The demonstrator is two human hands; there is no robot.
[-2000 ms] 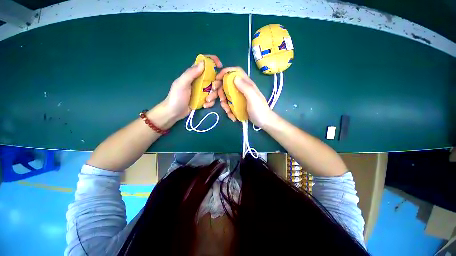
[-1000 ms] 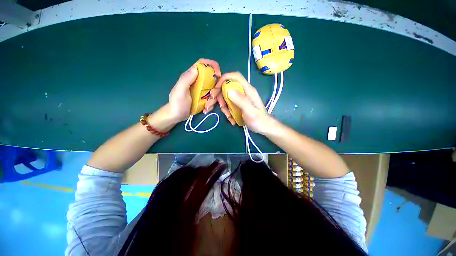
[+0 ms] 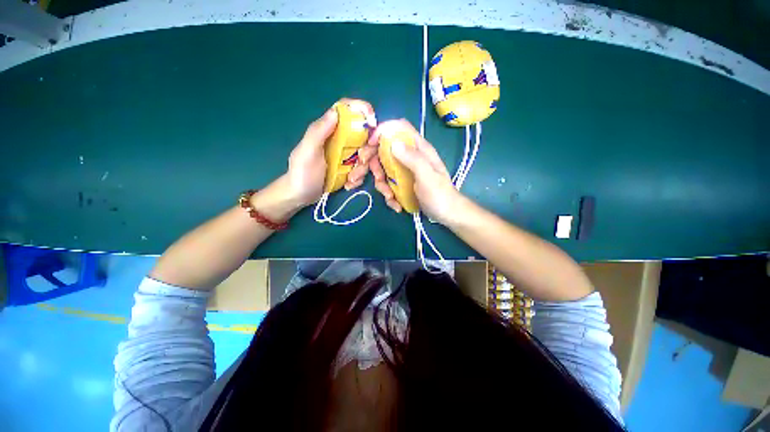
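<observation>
My left hand (image 3: 311,160) is shut on a yellow corded piece (image 3: 341,148) with white, blue and red marks. Its thin white cord hangs in a loop below. My right hand (image 3: 426,177) is shut on another yellow corded piece (image 3: 398,173), close beside the first, with its cord hanging towards the bench's near edge. The hidden fingers and backs of both pieces cannot be seen. Two yellow pieces side by side (image 3: 465,84) lie on the green worktop (image 3: 211,110) at the upper right, cords towards me.
A white block (image 3: 564,226) and a dark bar (image 3: 585,218) lie on the right of the worktop. A pale rail (image 3: 338,12) runs along the far side. An open carton (image 3: 635,295) with packed rows is below the near edge. A blue stool (image 3: 55,277) is at left.
Both hands have moved slightly towards me since the earliest frame. The piece in my left hand is turned slightly, showing more of its white patch. Both hands keep their hold.
</observation>
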